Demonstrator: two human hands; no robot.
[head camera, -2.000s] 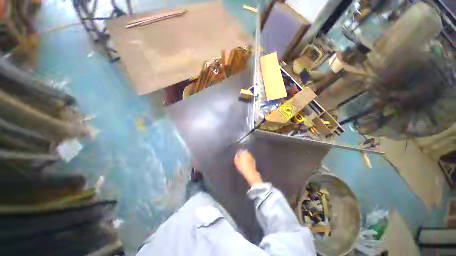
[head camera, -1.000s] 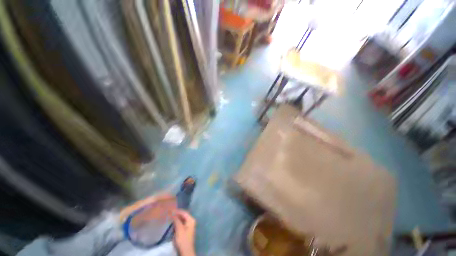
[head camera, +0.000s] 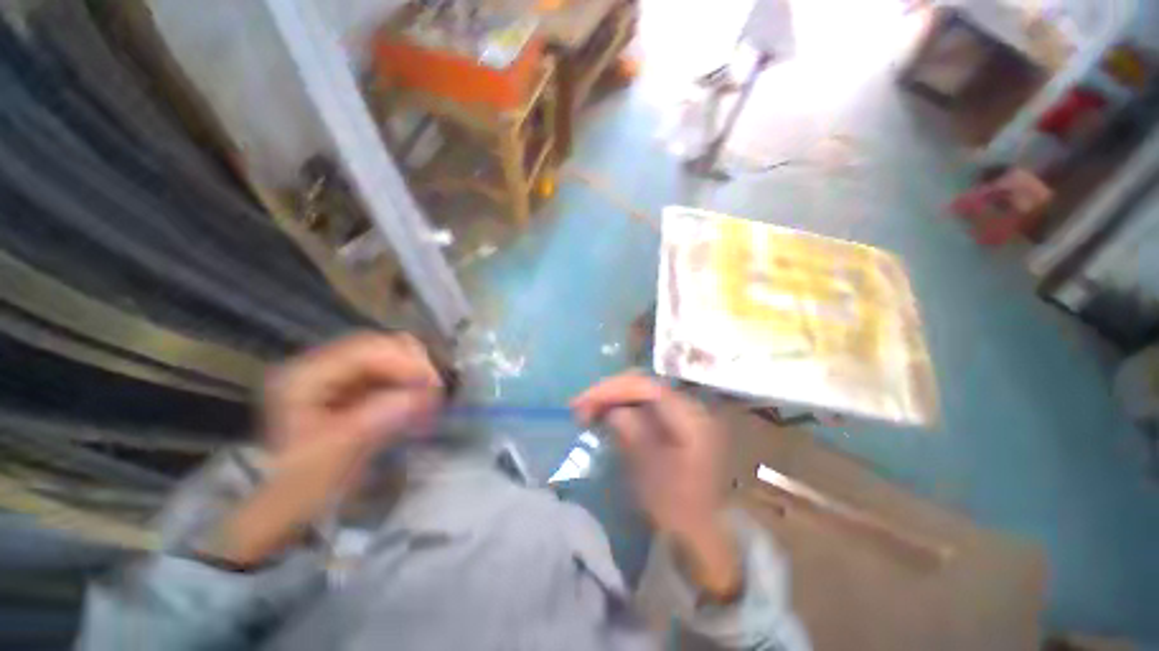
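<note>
A thin blue strip (head camera: 515, 413) spans the gap between my two hands, nearly level. It looks like the blue-rimmed item seen edge-on, but blur hides its full shape. My left hand (head camera: 343, 401) is blurred, with bent fingers closed at the strip's left end. My right hand (head camera: 661, 445) pinches its right end between thumb and fingers. Both hands are bare, in front of my grey-clad body.
Dark and yellowish upright lengths (head camera: 115, 318) stand close on the left. A yellow-and-white stained tabletop (head camera: 794, 312) is ahead to the right, with a brown board (head camera: 890, 560) nearer me. An orange-edged wooden table (head camera: 458, 79) stands farther back. The blue-green floor (head camera: 559, 286) has white scraps.
The view has turned and come nearer the stained tabletop. The blue-rimmed item, an open oval before, now shows as a thin strip. Both hands are now visible, higher in the picture.
</note>
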